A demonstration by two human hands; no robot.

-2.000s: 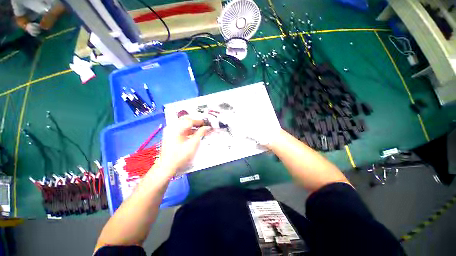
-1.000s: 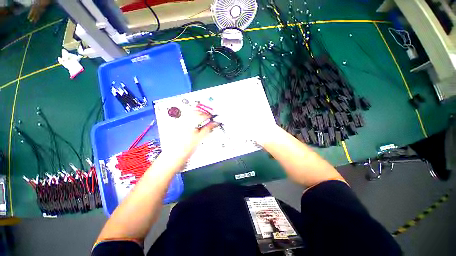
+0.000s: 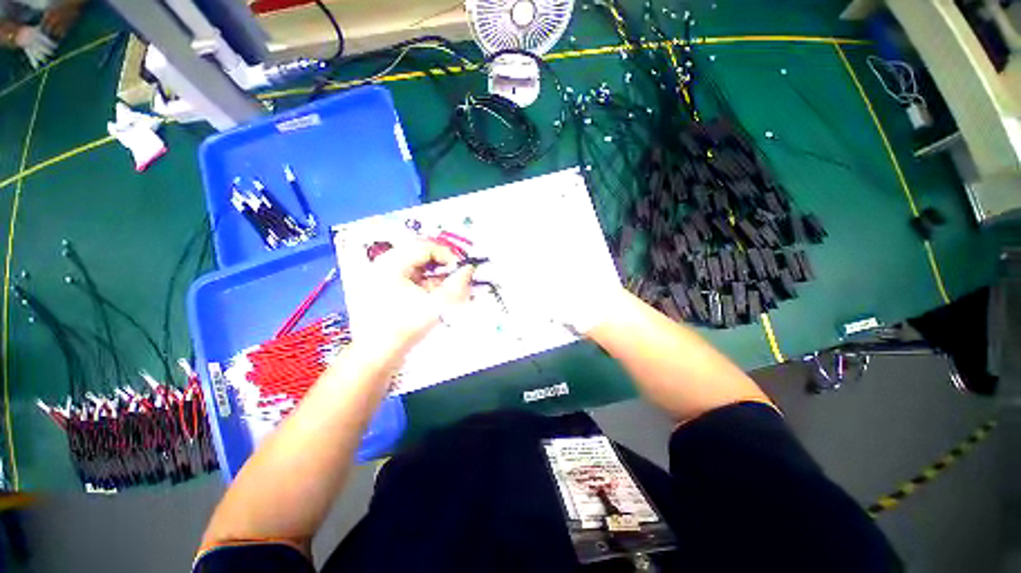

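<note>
The white fixture box (image 3: 509,336) lies in front of me, strongly overexposed. My left hand (image 3: 428,280) is over its left part, with fingertips pinched on a short black lead (image 3: 475,262). A red lead (image 3: 453,241) lies just beyond the fingers; whether I hold it too is unclear. A dark-red round button (image 3: 381,251) shows beside my left hand. My right hand (image 3: 565,296) is over the box's right part, so washed out against the white that its fingers and anything in them cannot be made out.
Blue trays left of the box hold black leads (image 3: 269,215) and red leads (image 3: 289,364). Modules with leads (image 3: 140,437) line up far left. Black cabled modules (image 3: 722,224) are heaped right. A fan (image 3: 520,28) and coiled cable (image 3: 496,131) are behind. A person's gloved hand (image 3: 36,43) shows upper left.
The view has shifted, moving the bench items slightly left and up in the picture. My left fingers have shifted around the black lead. My right hand stays over the box's right part.
</note>
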